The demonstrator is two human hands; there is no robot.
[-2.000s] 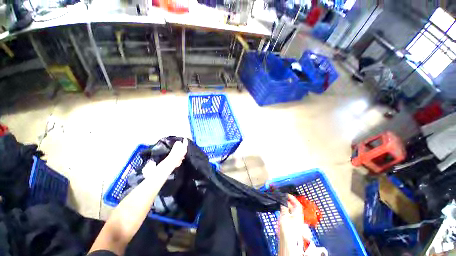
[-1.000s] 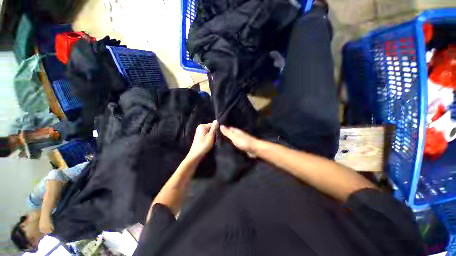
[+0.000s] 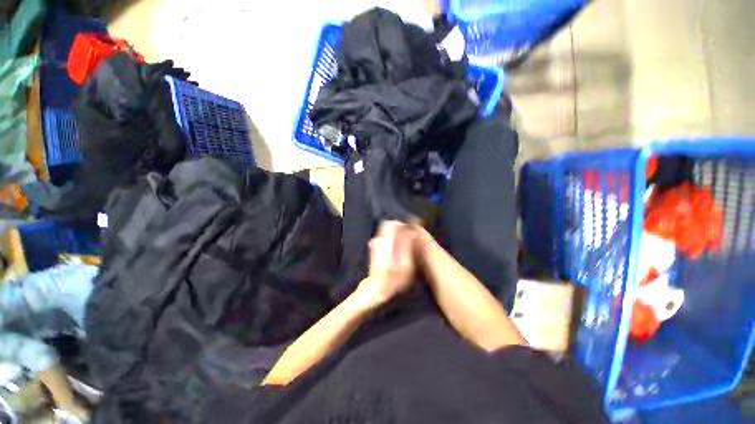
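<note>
A black garment (image 3: 389, 178) runs from the blue work basket (image 3: 308, 124) down between the wearer's knees to the hands. My left hand (image 3: 391, 255) is closed on its near end, a little blurred. My right hand (image 3: 419, 240) is pressed against the left one at the same spot and is mostly hidden behind it, so its grip does not show. A small white label (image 3: 358, 166) shows on the black cloth. More black cloth heaps over the basket, with pale patches at its edge.
A big black garment pile (image 3: 223, 248) lies at left. The side crate (image 3: 633, 273) at right holds orange-red bundles (image 3: 685, 217) and a white roll (image 3: 672, 298). Another blue crate (image 3: 513, 25) stands beyond. Part of a person in light blue (image 3: 50, 302) shows at lower left.
The view has swung down from the workshop to the lap. The hands, earlier apart with cloth stretched between them, are now together at its near end, and the cloth hangs towards the basket.
</note>
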